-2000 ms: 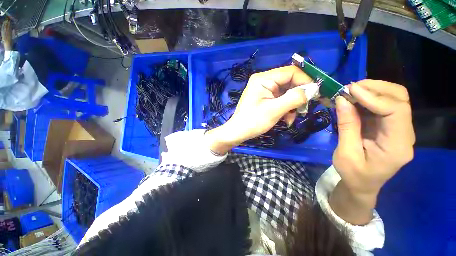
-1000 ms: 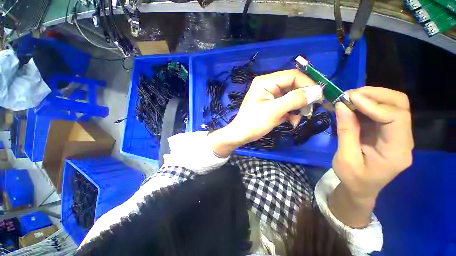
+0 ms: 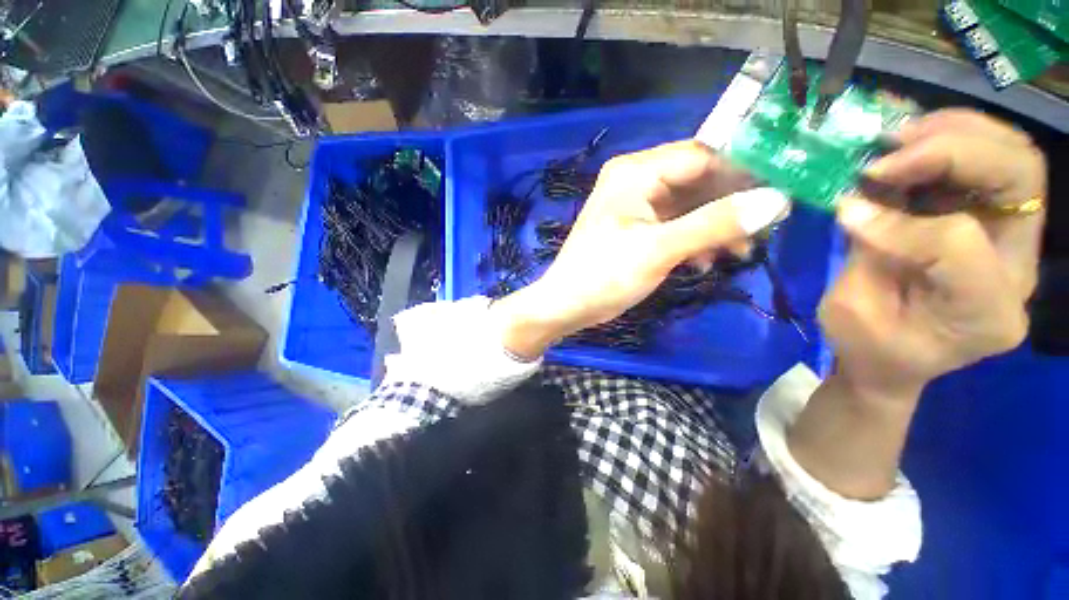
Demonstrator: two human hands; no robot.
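A green circuit board [image 3: 797, 147] is held in the air, its broad face showing and blurred. A white or silver connector [image 3: 736, 103] sits at its left edge. My left hand [image 3: 656, 229] grips the board's left part between thumb and fingers. My right hand [image 3: 938, 246] is at the board's right edge with thumb and fingers on it, blurred. The soldering iron [image 3: 842, 53] and a thinner strand [image 3: 794, 59] hang over the bench edge, their tips at or in front of the board's upper part. Whether they touch it cannot be told.
Below the hands is a large blue bin [image 3: 703, 366] with black cables [image 3: 633, 319]. A narrower blue cable bin [image 3: 300, 252] stands left. Green boards [image 3: 1014, 41] lie on the bench at right, cables [image 3: 264, 53] at left. Stools, a cardboard box [image 3: 193, 334] and a person's sleeve [image 3: 47, 188] show left.
The board has turned from edge-on to face-on and risen toward the iron. My right hand has moved up and to the right with it. My left hand has shifted only a little.
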